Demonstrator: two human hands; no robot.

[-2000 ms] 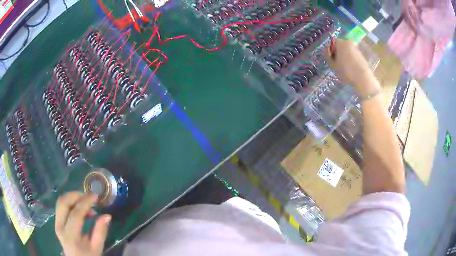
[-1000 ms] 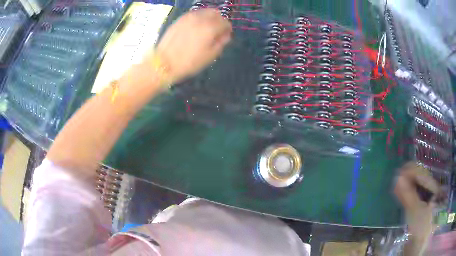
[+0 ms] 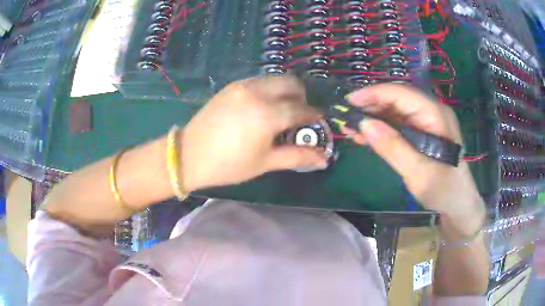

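Observation:
A round wired component (image 3: 306, 137) with a pale ringed centre sits at the round holding fixture (image 3: 328, 145), which is partly hidden by my left hand. My left hand (image 3: 263, 128) reaches in from the left, thumb and fingers around the component and fixture; whether it grips the component or the fixture's rim is hard to tell. My right hand (image 3: 412, 134) holds a black hand tool (image 3: 427, 145) between thumb and fingers. Its narrow end points left, just right of the fixture. A red lead shows between the component and my right hand.
A tray with rows of components and red leads (image 3: 320, 45) lies behind my hands. Another filled tray (image 3: 519, 143) is at the right. Clear trays (image 3: 36, 89), a label sheet (image 3: 101, 51) and a small brown pad (image 3: 80, 116) are left. A carton (image 3: 412, 257) stands below the bench edge.
The view has shifted. My left hand has come from the back tray to the fixture, where a component now shows. My right hand has moved in from the right with the black tool.

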